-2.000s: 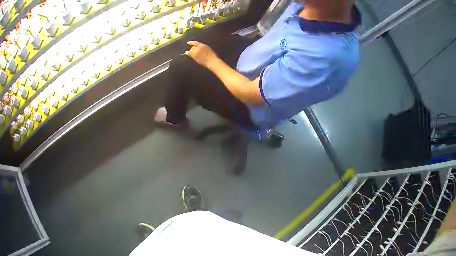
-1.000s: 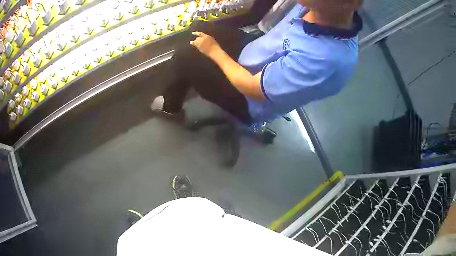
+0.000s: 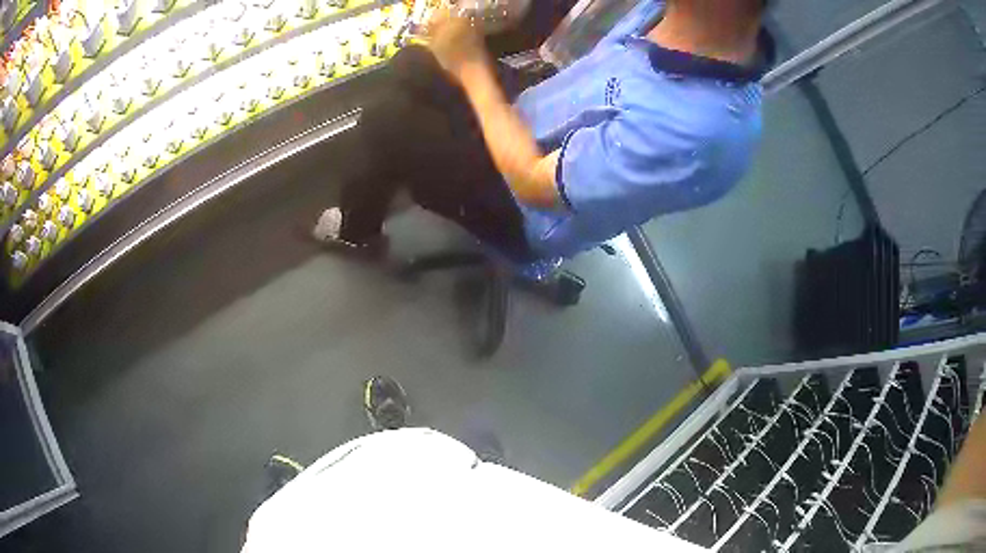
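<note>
My left hand is not in view. A bare forearm (image 3: 965, 475) with a pale sleeve edge shows at the lower right rim; its hand is cut off, so what it holds or touches cannot be seen. Beside it lies a pale metal test rack (image 3: 735, 376) with long parallel rows and short white leads. A lit rack (image 3: 178, 121) with tilted rows of white and yellow pieces curves across the upper left.
A seated person in a blue shirt (image 3: 660, 135) reaches toward the lit rack. A black ribbed object (image 3: 849, 292) stands at right. A framed dark panel (image 3: 27, 432) is at lower left. Yellow floor marking (image 3: 649, 429) runs beside the test rack. My white clothing and shoes show below.
The seated person's hand has moved up to the lit rack's lower edge. The view has shifted slightly; the test rack shows a little higher and further left.
</note>
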